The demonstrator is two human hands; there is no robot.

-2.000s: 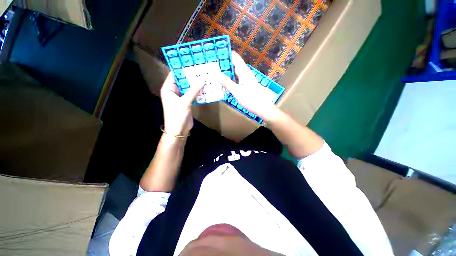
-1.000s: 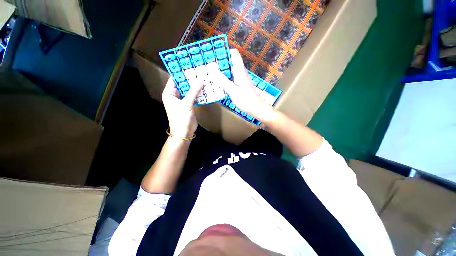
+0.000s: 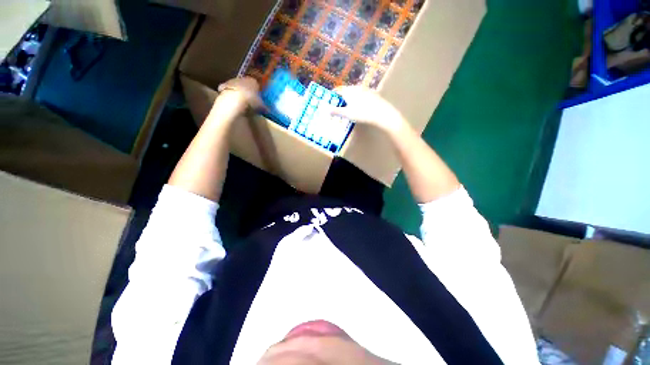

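Two blue-and-white key sets show over the near end of an open carton (image 3: 427,64) in front of me. My right hand (image 3: 367,108) holds the right one (image 3: 321,117), thumb over its white centre. My left hand (image 3: 244,93) is at the left edge of the other set (image 3: 285,96), which is blurred; its fingers are partly hidden, and I cannot tell if they grip it. Orange-and-dark patterned pieces (image 3: 335,43) fill the carton behind the sets.
A large brown cardboard panel (image 3: 53,271) stands at the left. Green floor (image 3: 499,107) lies right of the carton. A white surface (image 3: 599,160) and blue shelving (image 3: 623,50) are at the right, with more cardboard (image 3: 591,285) below.
My hands have moved forward and apart, from above my lap to the carton's near end. The fanned key sets have gone with them and now lie side by side, lower. The camera view has shifted slightly.
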